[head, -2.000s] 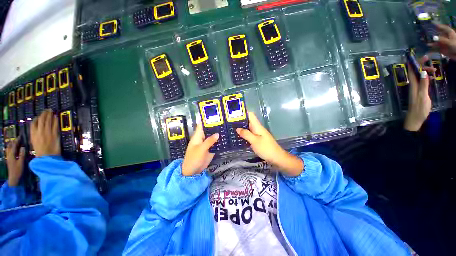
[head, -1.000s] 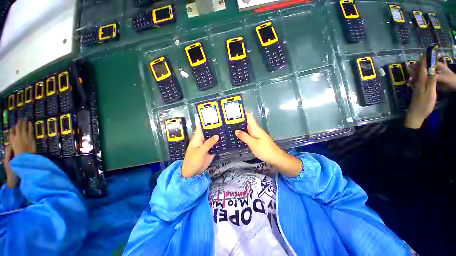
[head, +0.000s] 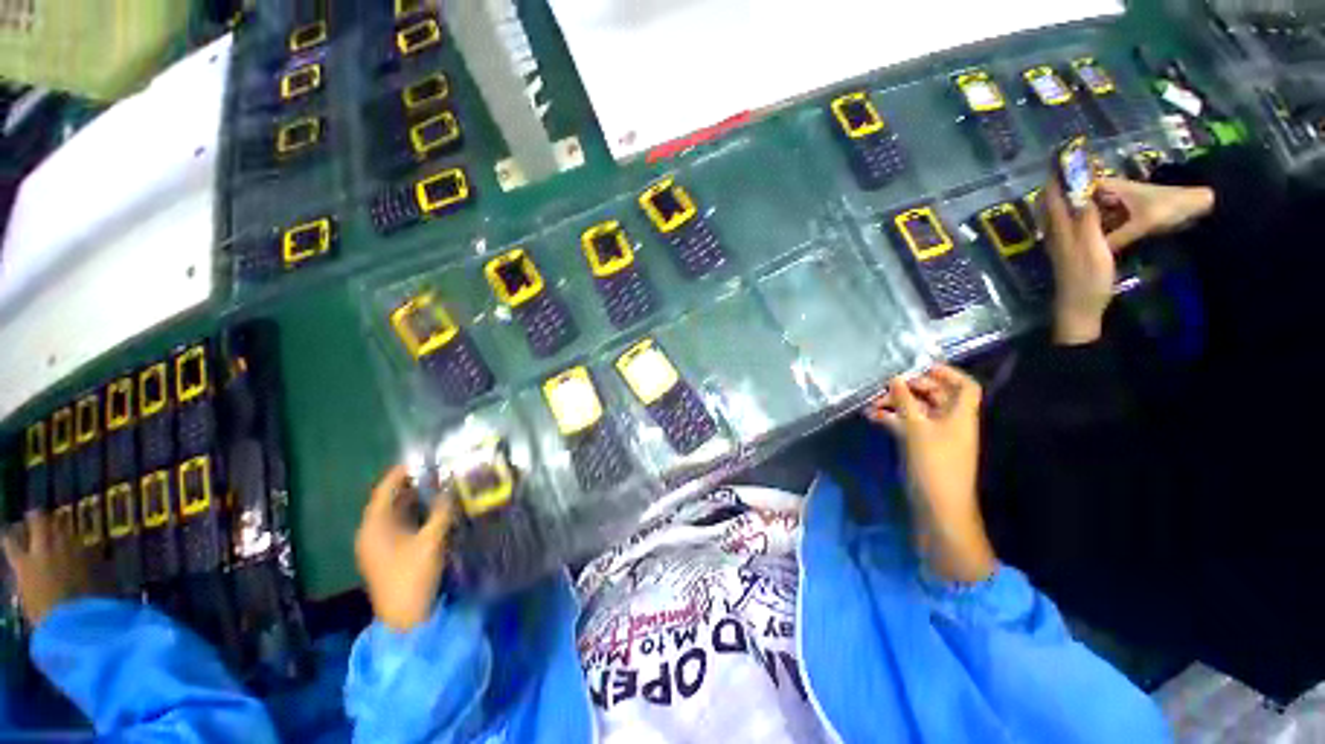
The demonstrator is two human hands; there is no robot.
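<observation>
A clear blister tray lies before me, blurred at its left end. Its far row holds several keypad phones. Its near row holds three: one at the left end and two with bright white screens, a middle one and a right one. My left hand grips the tray's left edge, beside the left-end phone. My right hand pinches the tray's near right corner. Neither hand holds a phone.
A black tray with packed phones and another person's hand are at left. At right, another person's hands hold a phone over another clear tray. A metal upright, red stick and white panel are behind.
My hands have let go of the two lit phones, which now lie in near-row pockets. My hands have moved apart to the tray's ends. The view has shifted and turned.
</observation>
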